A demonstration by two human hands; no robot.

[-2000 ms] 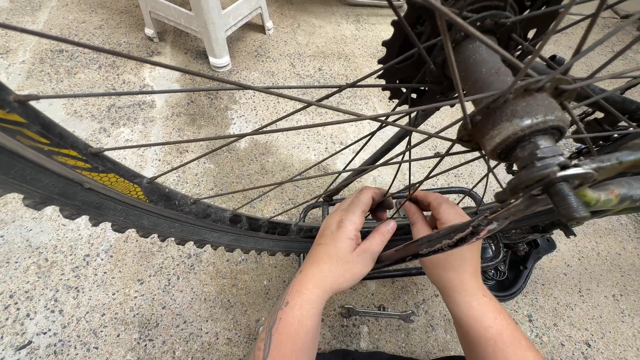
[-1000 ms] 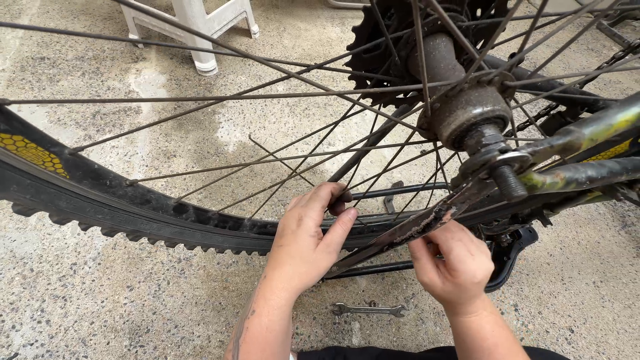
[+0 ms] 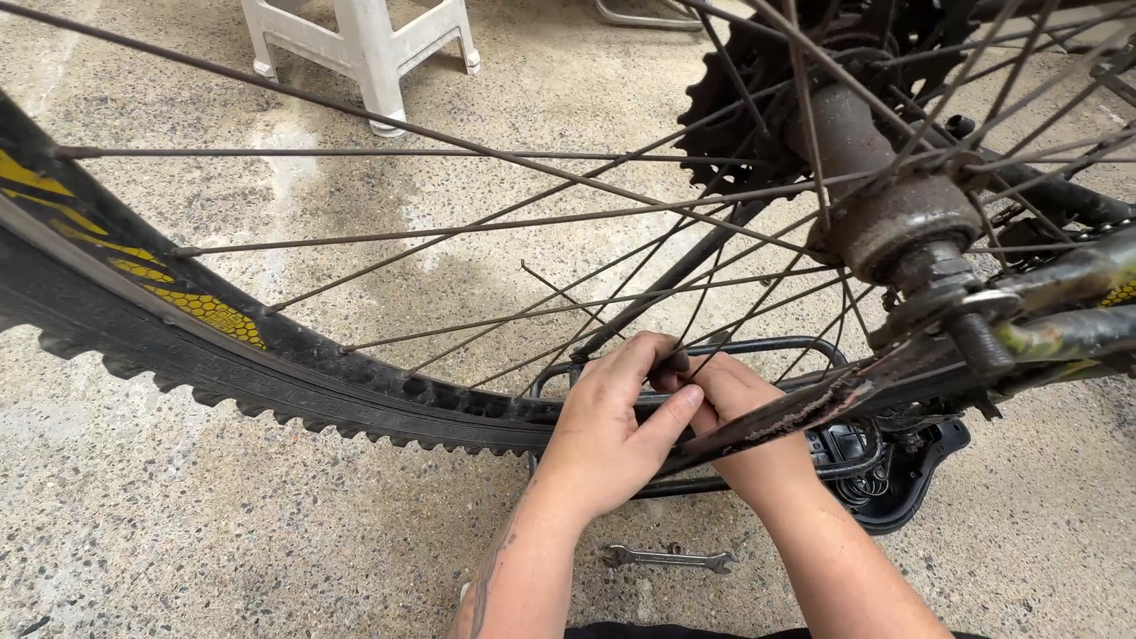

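A bicycle wheel fills the view, with its rusty hub point(image 3: 901, 213) at the right and a dark sprocket cassette point(image 3: 737, 106) behind it. My left hand point(image 3: 621, 417) is at the rim point(image 3: 373, 377), low in the middle, its fingertips pinching around thin spokes. Close against it, my right hand point(image 3: 741, 408) reaches behind a scuffed frame tube point(image 3: 799, 413), and its fingertips meet the left ones at the same spokes. What exactly each set of fingers grips is partly hidden. One loose-ended spoke point(image 3: 564, 291) with a bent tip points up left from near my left hand.
An open-end wrench point(image 3: 667, 559) lies on the pebbled concrete, a small nut point(image 3: 675, 548) beside it. A black rear rack point(image 3: 799, 344) and an upturned saddle point(image 3: 932, 470) are beneath the wheel. A white plastic stool point(image 3: 368, 53) stands at the back left.
My right hand has moved from the near side of the frame tube to behind it, beside my left hand. The bent-tipped spoke also stuck up one second ago.
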